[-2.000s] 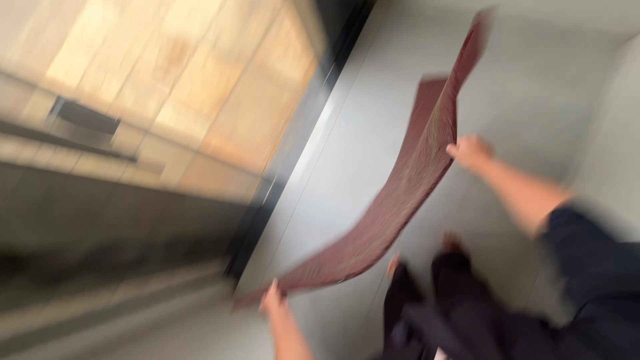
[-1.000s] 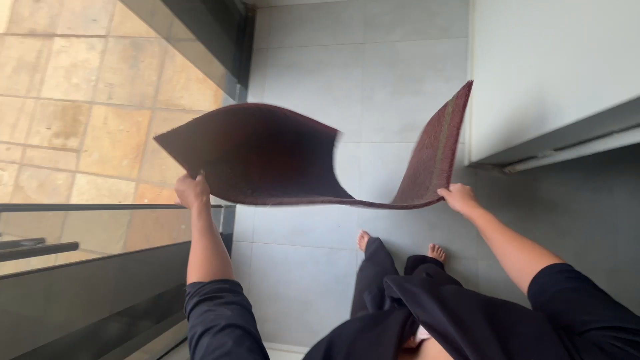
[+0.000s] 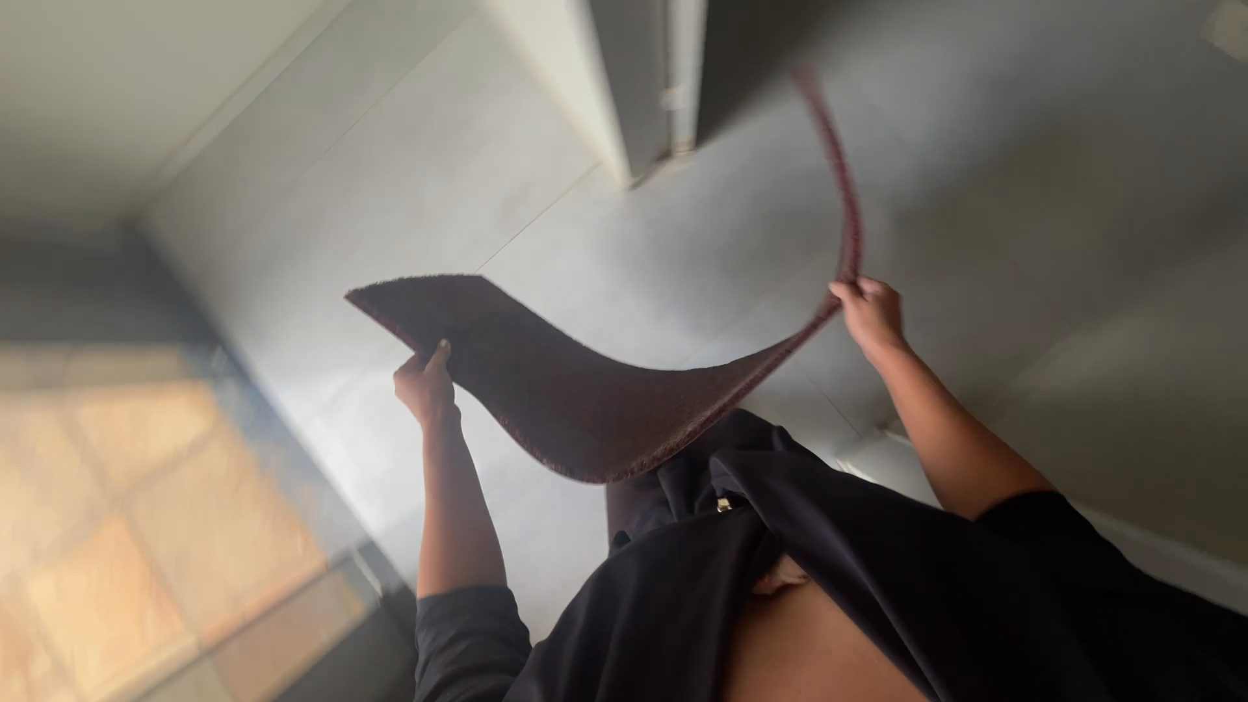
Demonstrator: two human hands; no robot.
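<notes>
A dark maroon doormat (image 3: 604, 400) hangs in the air in front of my body, sagging between my hands, its darker face partly turned up. My left hand (image 3: 427, 383) grips the mat's near edge close to its left end, thumb on top. On the other side my right hand (image 3: 871, 310) pinches the same long edge; past it the mat's right end curves upward and shows as a thin, blurred strip. The mat's middle sags close to my dark trousers. My feet are hidden.
Grey floor tiles (image 3: 546, 224) lie below. The end of a wall or door panel (image 3: 634, 97) stands ahead. Tan stone paving (image 3: 146, 507) lies beyond a dark threshold at the lower left. A pale wall (image 3: 117, 88) is at the upper left.
The view has turned a lot, and the paving now shows at the lower left. Both hands still hold the mat, whose middle now sags toward my body and whose right end stands nearly edge-on.
</notes>
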